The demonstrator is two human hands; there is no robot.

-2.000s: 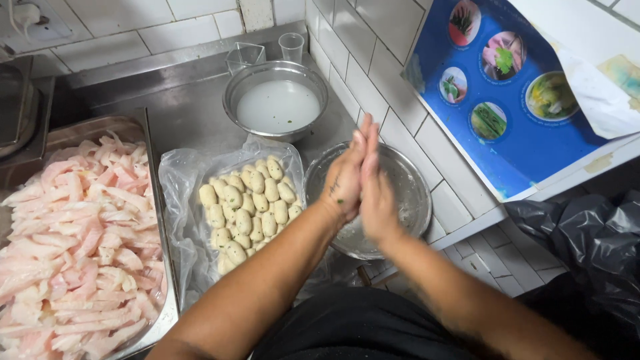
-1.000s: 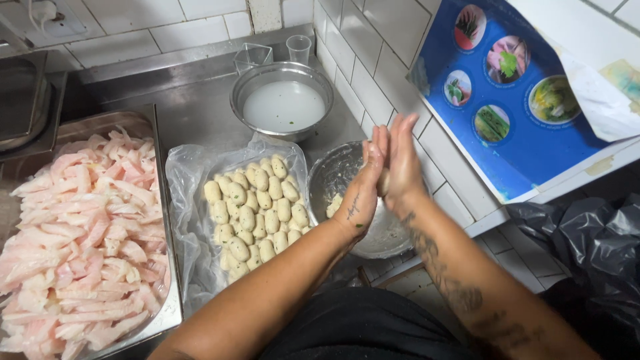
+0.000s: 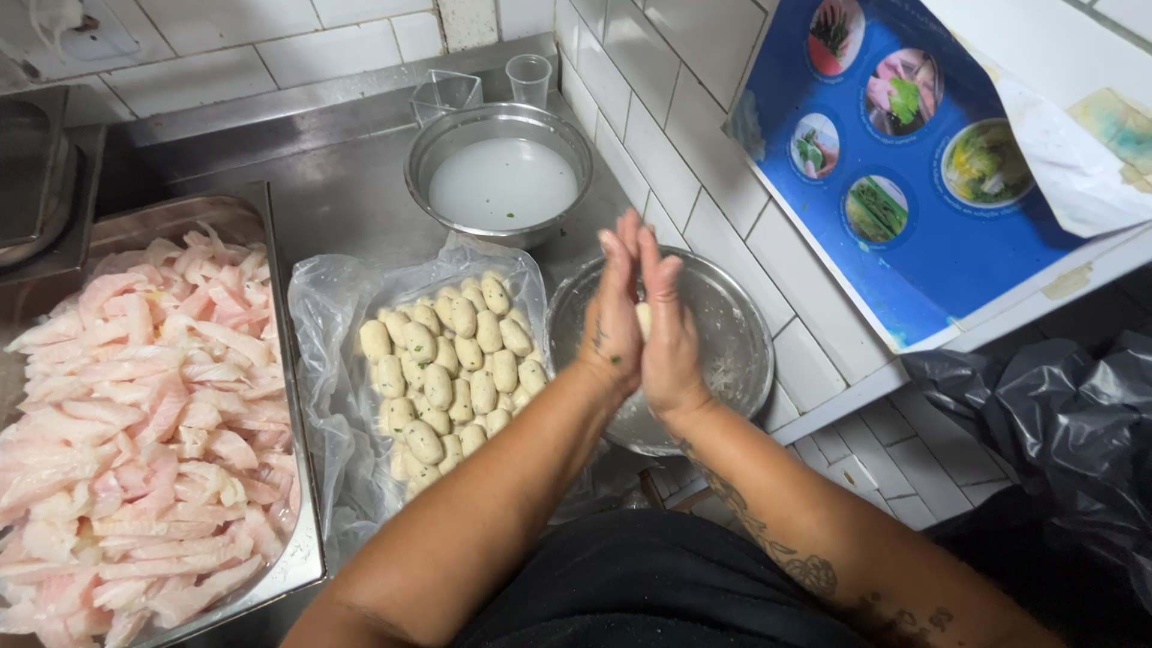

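Observation:
My left hand [image 3: 614,315] and my right hand [image 3: 670,337] are pressed palm to palm, with a piece of pale dough [image 3: 643,317] showing between them. Both are above a steel bowl [image 3: 738,360] whose inside is smeared with dough residue. To their left, rolled oval dough pieces [image 3: 438,387] flecked with green lie in rows in a tray lined with clear plastic [image 3: 324,306]. Behind the hands stands a steel bowl of cloudy liquid [image 3: 504,184]. A deep steel pan [image 3: 292,405] at the far left holds raw, pale pink meat strips [image 3: 171,414].
A clear plastic cup [image 3: 528,81] and a clear angular container [image 3: 447,94] stand behind the liquid bowl on the steel counter [image 3: 342,171]. A tiled wall [image 3: 711,180] and a blue poster [image 3: 909,270] bound the right. A black plastic bag [image 3: 1053,432] hangs at lower right.
The hands have stayed together over the bowl while shifting against each other. A pale dough piece now shows between the palms, which the earliest frame does not show.

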